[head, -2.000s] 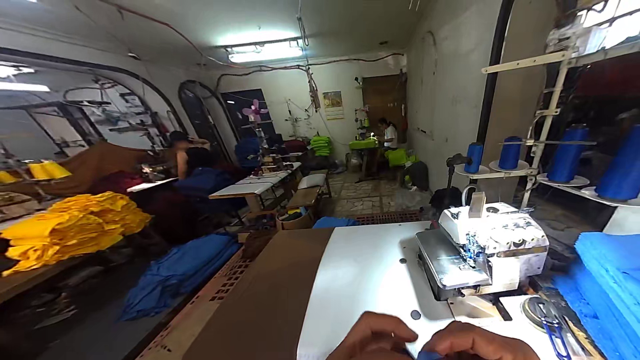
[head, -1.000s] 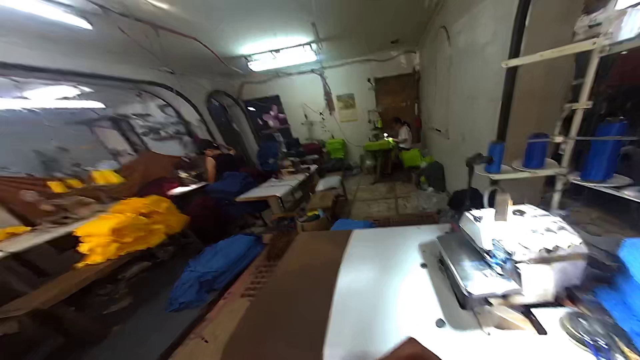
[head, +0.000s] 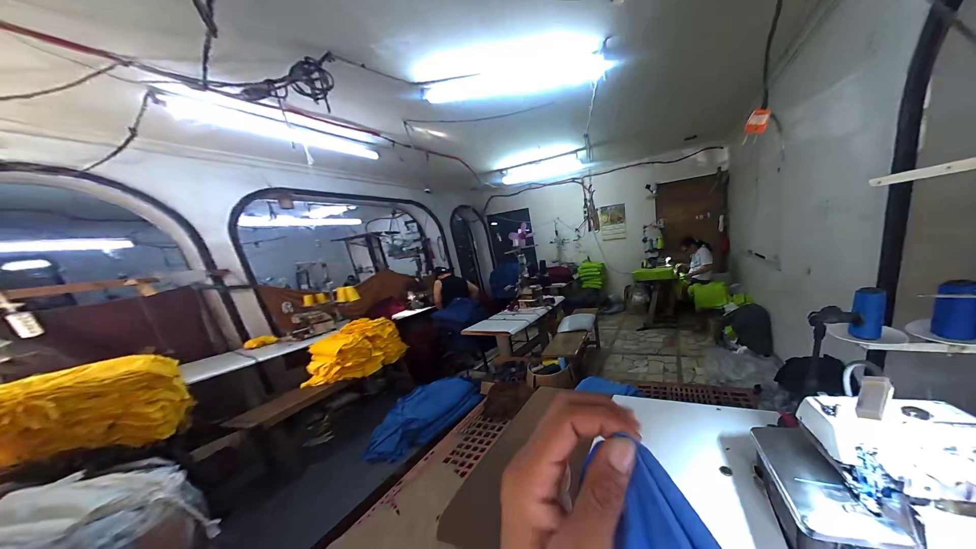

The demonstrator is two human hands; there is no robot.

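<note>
One hand, which looks like my left hand [head: 568, 473], is raised at the bottom centre, its thumb and fingers pinching the edge of a blue fabric piece [head: 656, 496]. The cloth hangs down to the right, over the white tabletop [head: 705, 435], and leaves the lower frame edge. My right hand is not in view. An overlock sewing machine [head: 877, 450], white with a metal plate, stands on the table to the right of the cloth, lit by its lamp.
Blue thread cones [head: 868, 313] stand behind the machine. Folded blue fabric [head: 423, 415] lies beyond the perforated crate [head: 476, 446]. Yellow fabric stacks [head: 91, 404] are at left. Two people work farther back, one [head: 453, 288] at left centre, another [head: 698, 261] at the far right.
Two hands were low at the table's front edge two seconds ago; now one is raised with blue cloth pinched in it. The view has swung left and up.
</note>
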